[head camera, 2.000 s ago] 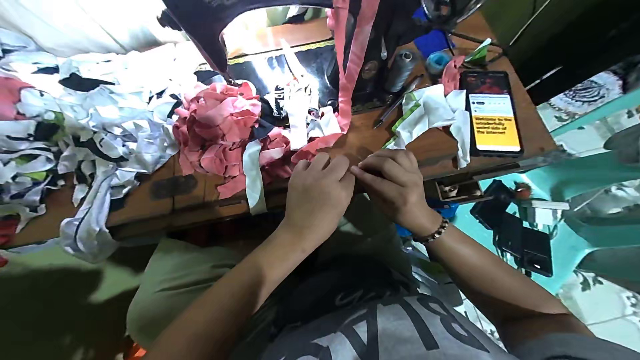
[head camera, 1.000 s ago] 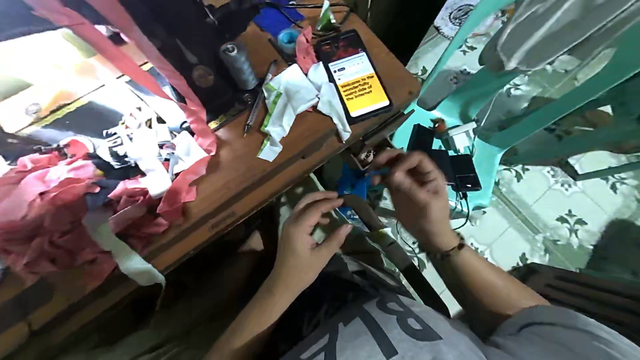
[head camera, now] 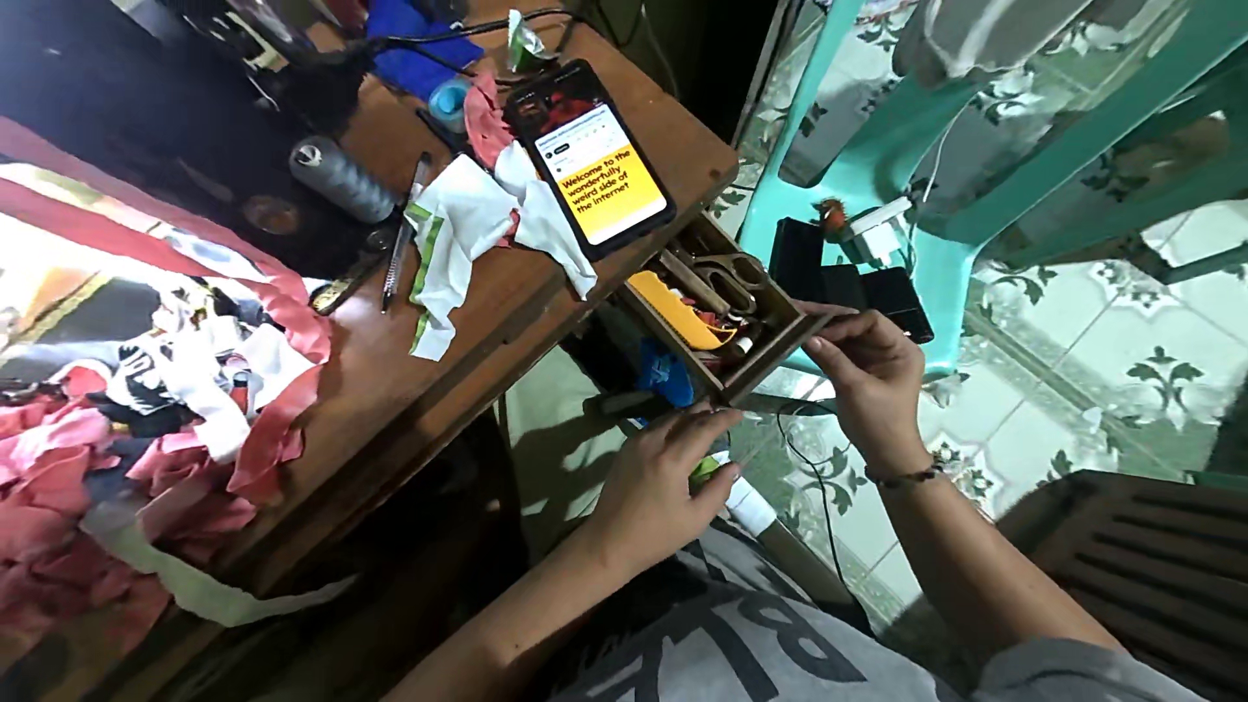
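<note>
A small wooden drawer (head camera: 770,359) stands pulled out from under the sewing table's right end. My right hand (head camera: 871,375) grips the far end of its front panel between thumb and fingers. At the panel's near corner is my left hand (head camera: 673,483), its fingertips close to or touching the wood, thumb apart, nothing seen in it. Inside the drawer lie scissors with looped handles (head camera: 733,281), a yellow-orange item (head camera: 680,310) and small mixed pieces. Just above the drawer, a smartphone (head camera: 606,175) with a lit screen rests on the table beside white cloth scraps (head camera: 466,219).
Pink fabric strips (head camera: 58,487) heap at the left by the sewing machine (head camera: 185,107). A grey thread cone (head camera: 341,178) and metal tweezers or a similar slim tool (head camera: 402,239) lie on the table. A turquoise plastic chair (head camera: 951,244) at right holds black devices and a white charger (head camera: 880,229).
The view has swung right. My hands have moved from the front of the fabric pile to the drawer, which is now further out, with my right hand on its front.
</note>
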